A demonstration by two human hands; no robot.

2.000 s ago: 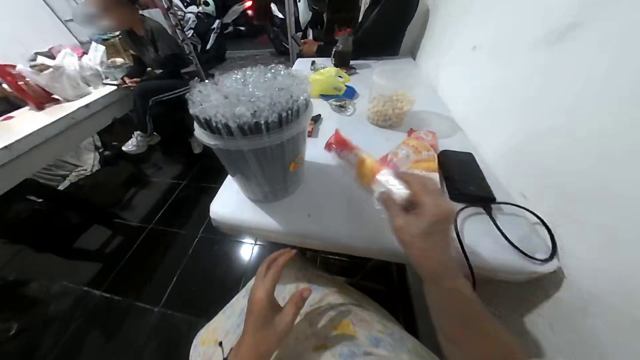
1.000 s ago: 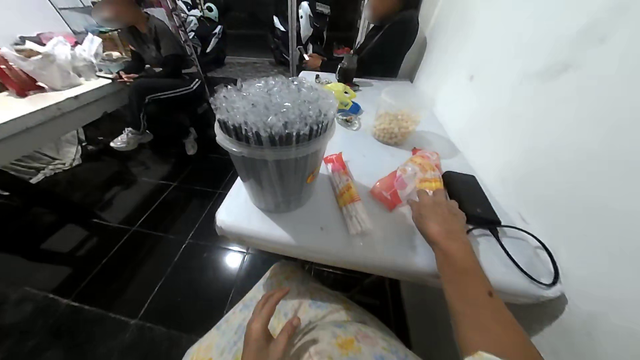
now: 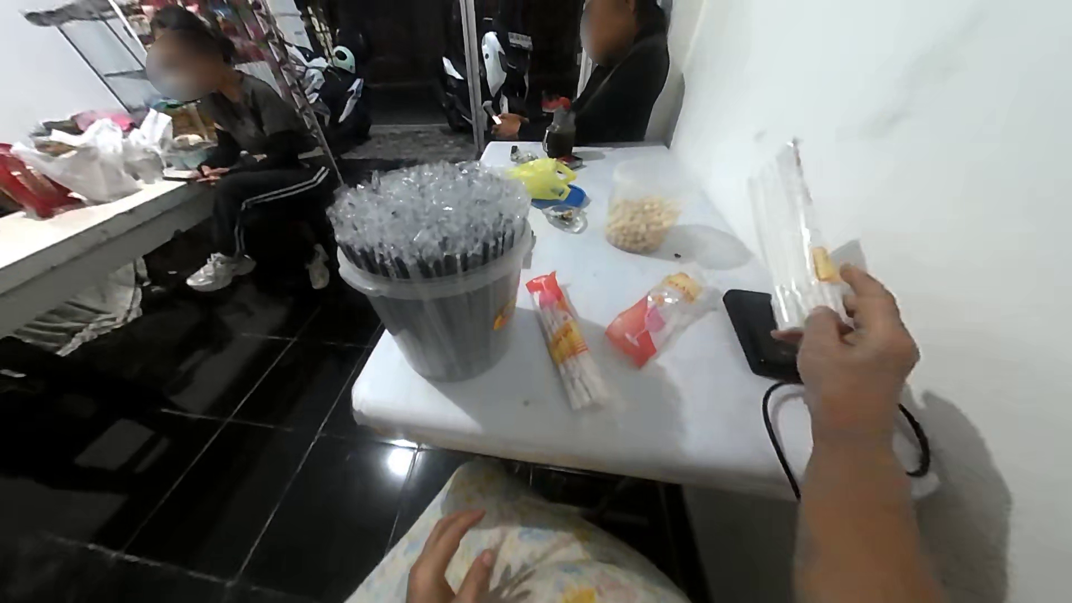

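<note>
My right hand grips a clear plastic packet of white sticks by its lower end, upright above a black box-shaped device. My left hand rests near my lap, fingers apart and holding nothing. Left of the device lies a crumpled red and clear wrapper. Beside that, a red and yellow packet of white sticks lies on the white table. A large plastic bucket is packed with dark sticks in clear wrapping.
A clear tub of small pale pieces stands by the wall, with a yellow plastic bag to its left. A black cable loops over the table's right edge. One person sits beyond the far end, another on the left beside a counter.
My right hand has moved from the crumpled wrapper to the right and now holds up a clear packet. The red and yellow packet, in my right hand two seconds ago, lies on the table.
</note>
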